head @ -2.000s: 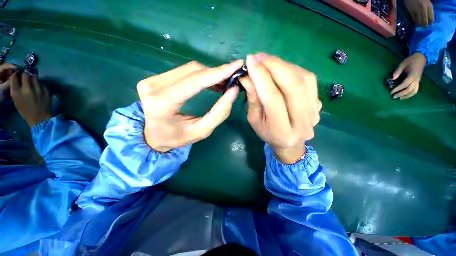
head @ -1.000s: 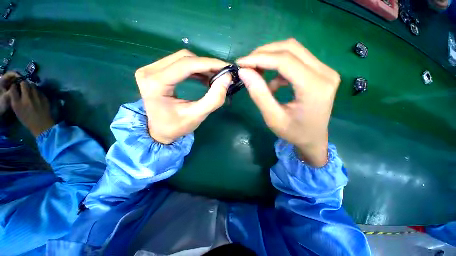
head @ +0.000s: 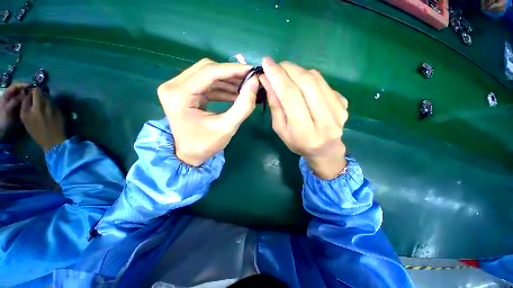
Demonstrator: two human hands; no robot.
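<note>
A small black watch case (head: 251,77) with a glossy rim is held above the green surface, tilted nearly on edge. My left hand (head: 205,109) grips it from the left, with the thumb on its face and the fingers behind. My right hand (head: 304,107) is at its right side, thumb and fingers pinched against it. A thin dark tail hangs below the case between the hands. The fingers hide most of the case, and any inner part cannot be made out.
Small units (head: 426,107) lie on the green belt (head: 349,185) at the right. A pink-red tray (head: 430,16) and more dark units are at the far right. Another person's hands (head: 42,115) work on a dark unit at the left. A white scrap (head: 241,58) lies beyond my hands.
The units on the belt have shifted right. My right hand has opened wider, then closed in on the case again. The case has turned more edge-on. The other person's hand at right has left the belt.
</note>
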